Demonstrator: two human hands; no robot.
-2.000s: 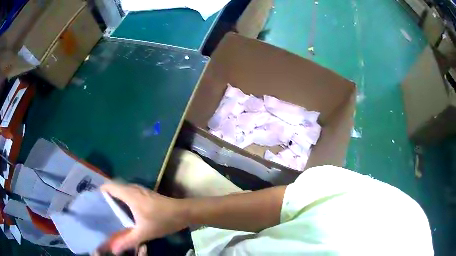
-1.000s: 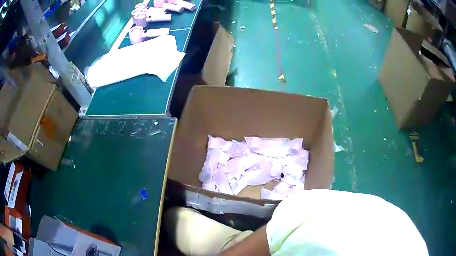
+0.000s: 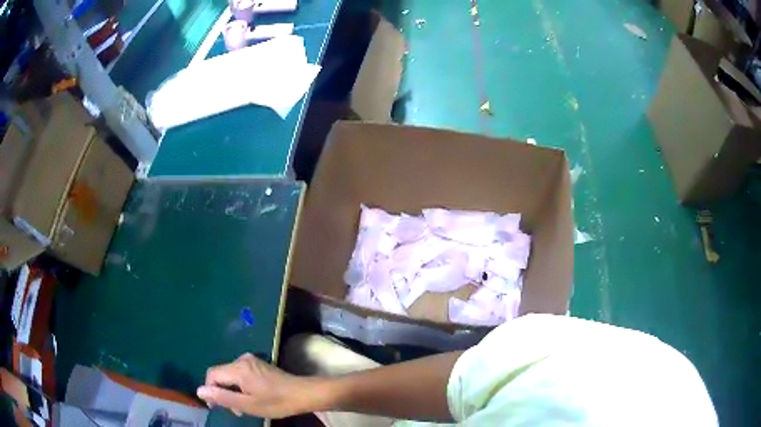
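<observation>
My right hand (image 3: 242, 387) reaches in from the right over the bench's front edge. Its fingers are curled and point left; nothing shows in them, but their undersides are hidden. Beside the fingertips, at the lower left, is a part-open white and orange retail box (image 3: 154, 412) with a dark print, cut off by the bottom edge. Wrapped pinkish-white bundles (image 3: 425, 267) lie in an open brown bulk carton (image 3: 451, 154) right of the bench. My left hand is out of the picture.
The dark-green bench (image 3: 192, 267) bears a small blue scrap (image 3: 247, 317). More orange and white boxes (image 3: 32, 334) and a brown carton (image 3: 83, 200) stand at the left. A white sheet (image 3: 234, 83) and pink devices (image 3: 237, 33) lie beyond. Another carton (image 3: 697, 125) stands on the right floor.
Two seconds ago my right hand held a pale flat piece at the box; one second ago it was out of view. Now it is back beside the box without that piece visible. The view has shifted.
</observation>
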